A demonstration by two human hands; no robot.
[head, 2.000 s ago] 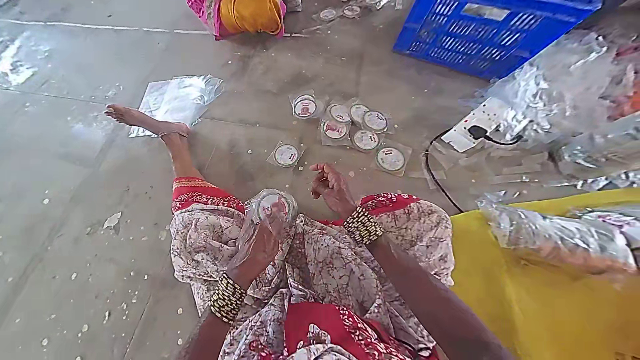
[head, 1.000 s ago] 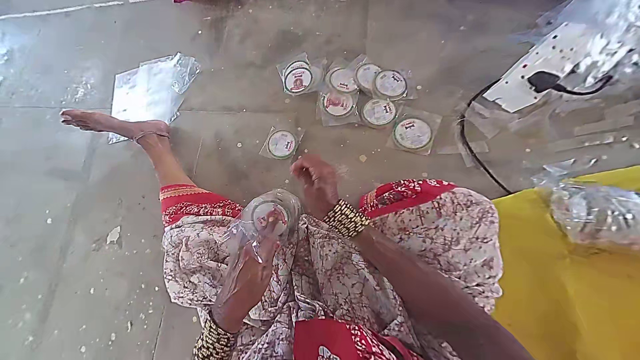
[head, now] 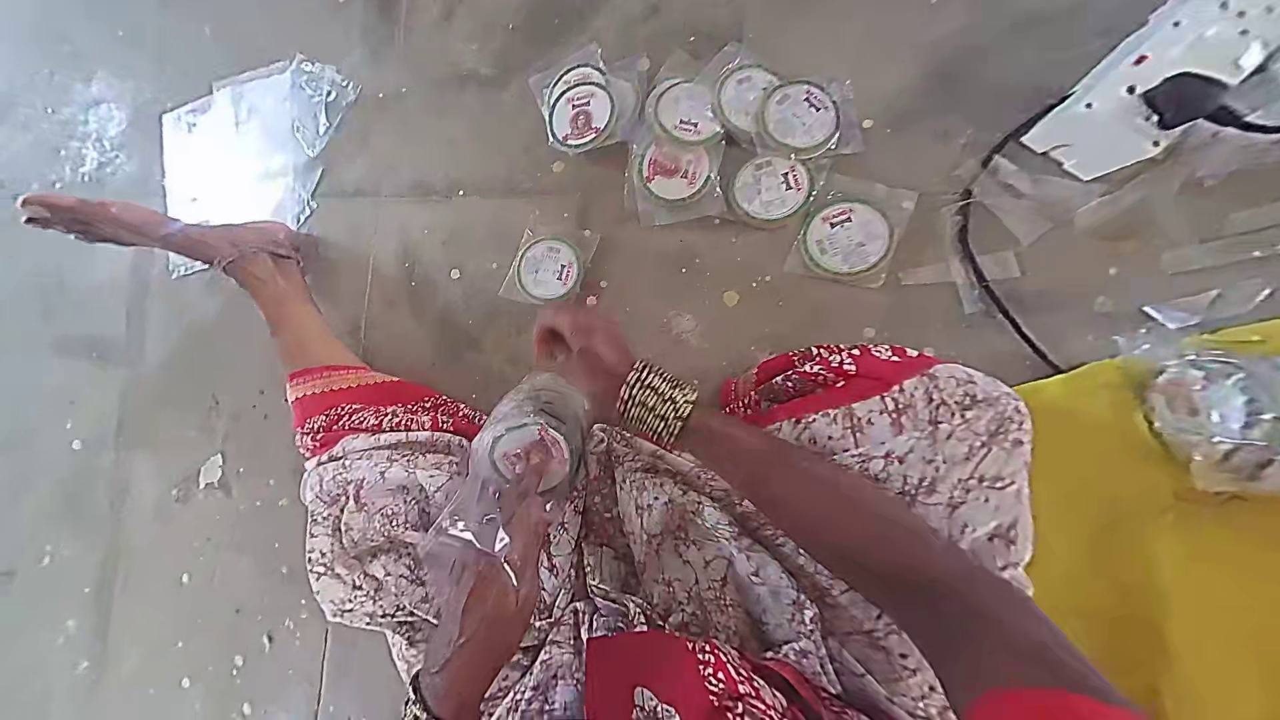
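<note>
My left hand [head: 510, 550] grips a stack of round, labelled discs in clear plastic [head: 530, 450], with loose film hanging over the fingers and wrist. At the stack's far end is my right hand [head: 585, 350], blurred, its fingers curled; whether it holds anything cannot be told. Just beyond it, a single round disc in a clear pouch [head: 548, 269] lies on the floor. Several more pouched discs lie farther away in a loose, partly overlapping group, among them one with a green rim [head: 846, 237].
Clear plastic bags [head: 240, 150] lie by my outstretched foot at the left. A white power strip [head: 1120, 90] with a black plug and cable [head: 985, 270] is at upper right, near plastic scraps. A wrapped bundle [head: 1215, 415] rests on a yellow sheet [head: 1120, 560].
The stack in my left hand has tilted, so its side now shows. The right hand has come to the stack's far end. The view has moved closer to the floor.
</note>
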